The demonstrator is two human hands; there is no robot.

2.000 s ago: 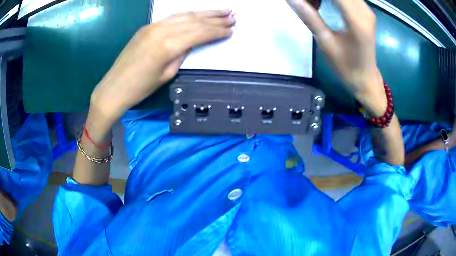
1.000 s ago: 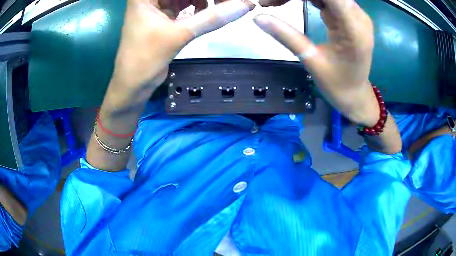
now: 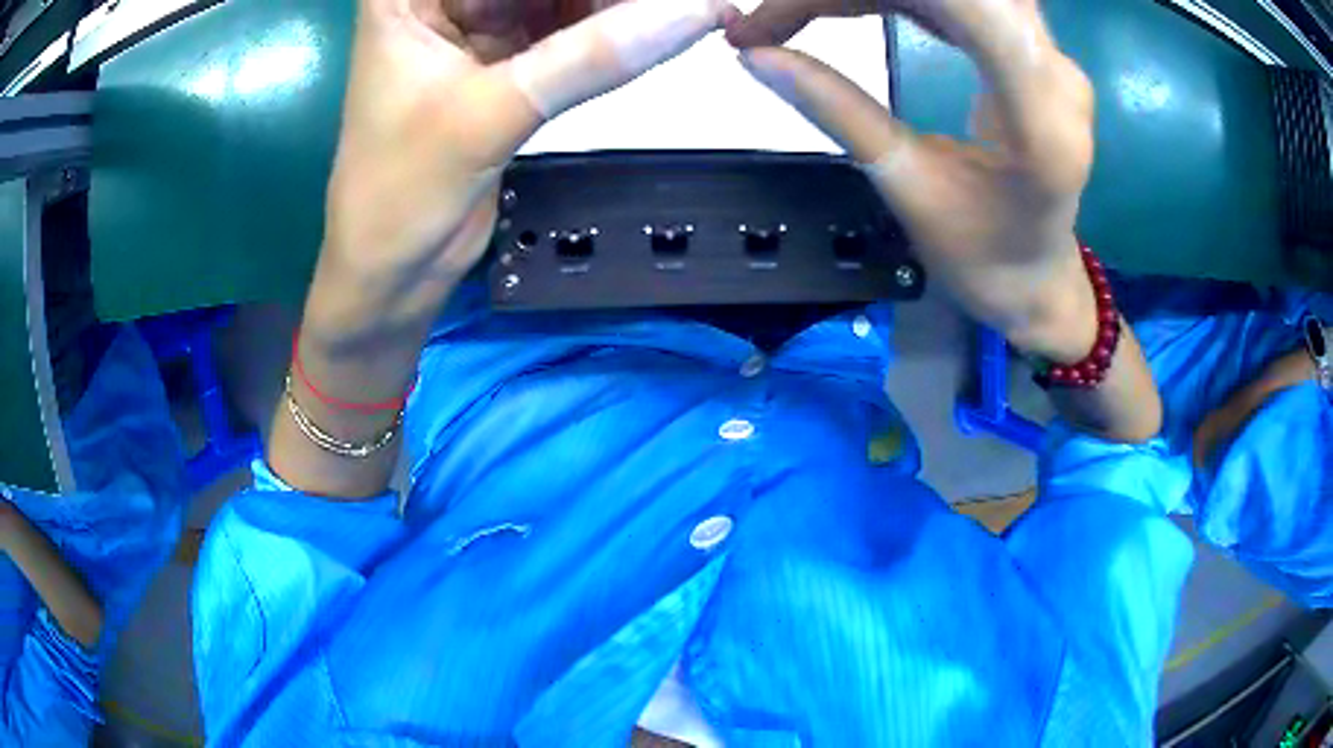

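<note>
A black end panel point(image 3: 702, 275) faces me at the bench edge, with several square port openings in a row, a round hole at its left end and shiny corner screws. A white sheet point(image 3: 687, 110) lies on the housing behind it. My left hand point(image 3: 439, 146) is over the sheet's left side, its top cut off by the picture's edge. My right hand point(image 3: 980, 161) is over the right side, thumb and finger apart at the visible tips. The fingertips of both hands meet or nearly meet above the sheet. Whether either holds a small part cannot be told.
The green mat-topped bench point(image 3: 212, 161) extends left and right of the housing. People in blue smocks sit at both sides, with an arm point(image 3: 1272, 387) at the right and an arm at the lower left. Metal rails run along the top corners.
Since two seconds ago my left hand has moved right and up, and my right hand has turned inward, bringing the fingertips together. The panel appears higher in the picture. Little differs from one second ago.
</note>
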